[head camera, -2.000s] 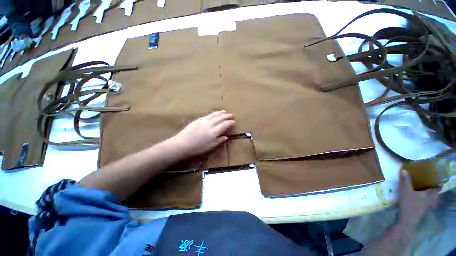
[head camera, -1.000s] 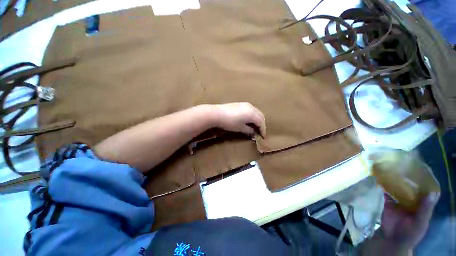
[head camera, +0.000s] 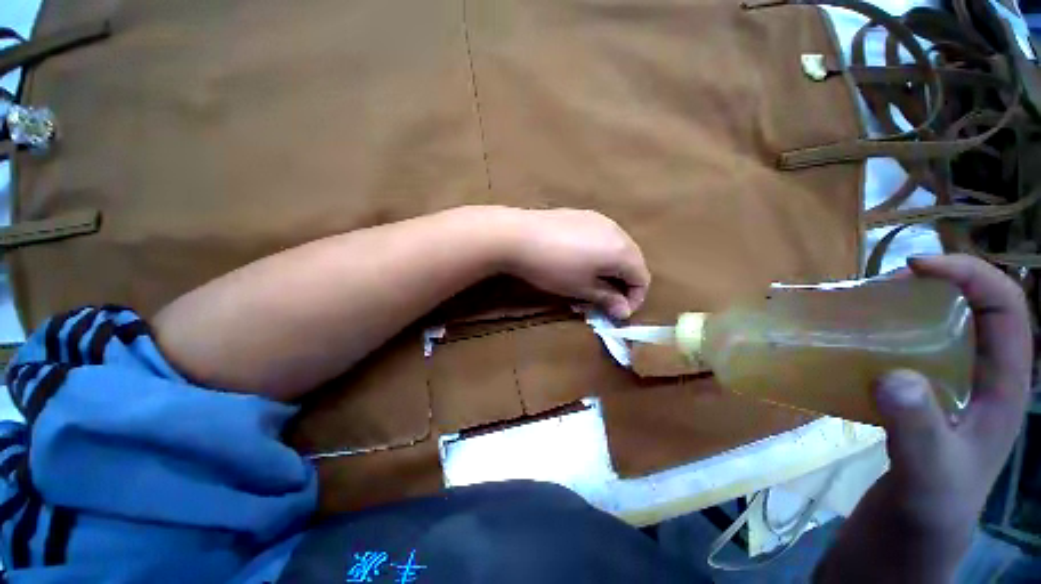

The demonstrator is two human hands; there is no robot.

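A large brown bag body panel [head camera: 343, 160] lies flat in front of me. My left hand [head camera: 582, 262] rests on it with fingertips pinching the panel's edge at the right corner of the notch. My right hand [head camera: 959, 376] holds a clear glue bottle [head camera: 833, 354] with amber contents, tilted sideways. Its white nozzle [head camera: 651, 334] points left and meets a small white strip [head camera: 611, 340] at that corner, just below my left fingertips. Another white bit [head camera: 434, 339] shows at the notch's left corner. The lower layer [head camera: 479, 376] shows beneath the notch.
Brown straps [head camera: 890, 148] loop at the right, beside a dark tangled pile [head camera: 993, 148]. Strap ends [head camera: 51, 228] and a wrapped shiny lump [head camera: 31, 126] lie at the left. The white table's yellowish edge [head camera: 742, 479] runs along the near side.
My right hand has brought the bottle up from beyond the table edge to the notch corner. My left hand has moved right to that corner and grips its edge. The view has come closer.
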